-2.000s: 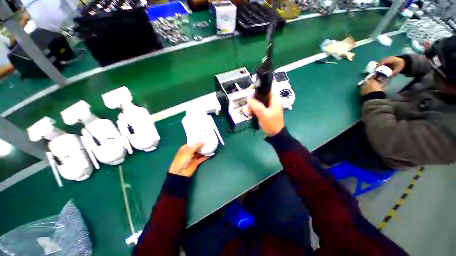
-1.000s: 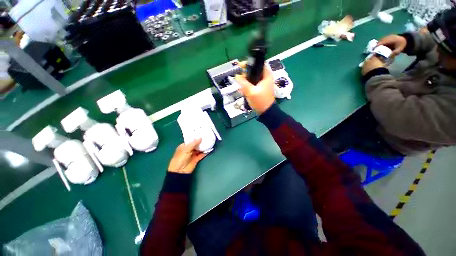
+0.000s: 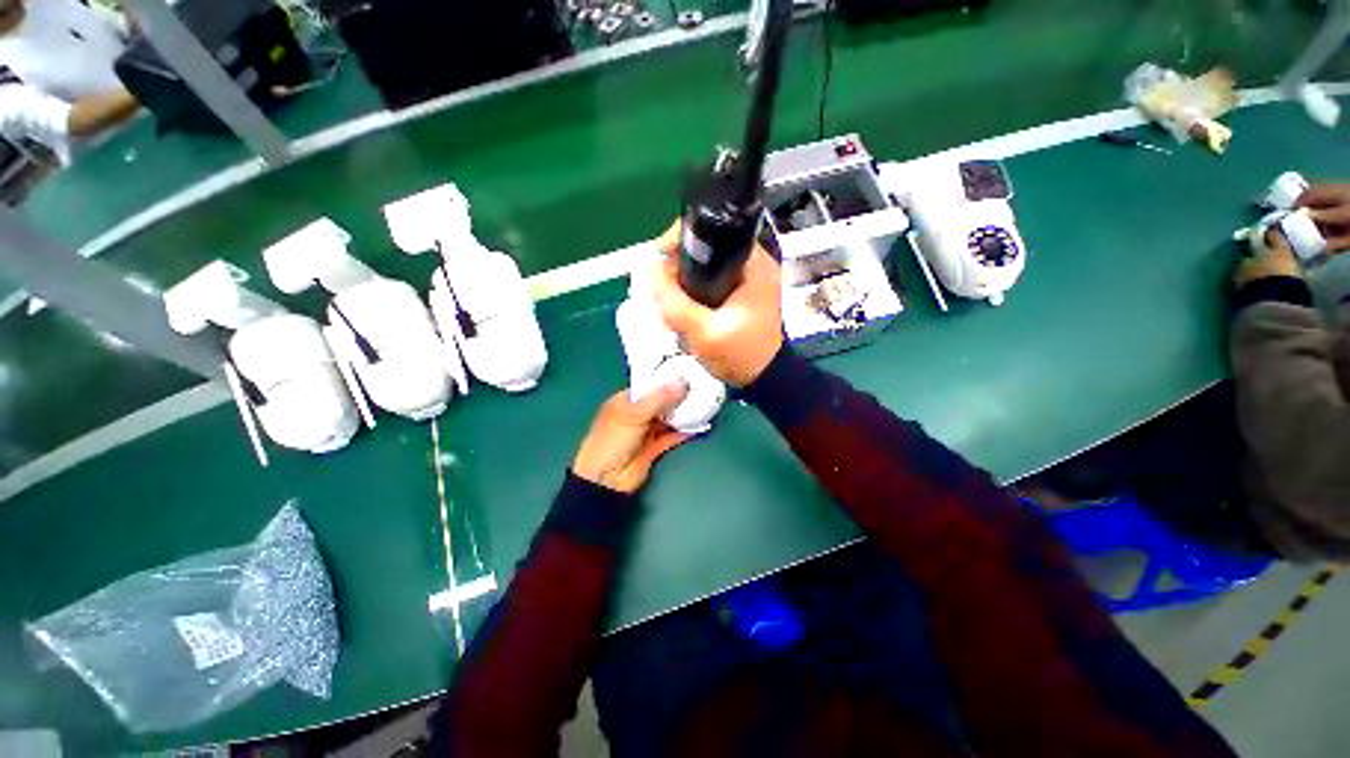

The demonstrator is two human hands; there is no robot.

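Observation:
My left hand (image 3: pixel 634 433) holds the lower end of a white security camera (image 3: pixel 693 394) on the green bench. My right hand (image 3: pixel 729 319) grips the black electric screwdriver (image 3: pixel 721 222) upright over the camera's upper part. The hand and driver hide that part and the driver's tip. The metal screw box (image 3: pixel 844 329), with open sections, stands just right of my right hand. Small parts lie in its front section.
Three white cameras (image 3: pixel 495 319) stand in a row at left. Another camera (image 3: pixel 970 237), lens up, lies right of the box. A clear bag (image 3: pixel 210 640) lies at lower left. Another worker's arm (image 3: pixel 1285 341) is at the right edge.
My right hand has brought the screwdriver from over the metal box leftward to over the camera. My left hand still holds the camera. The whole view has shifted.

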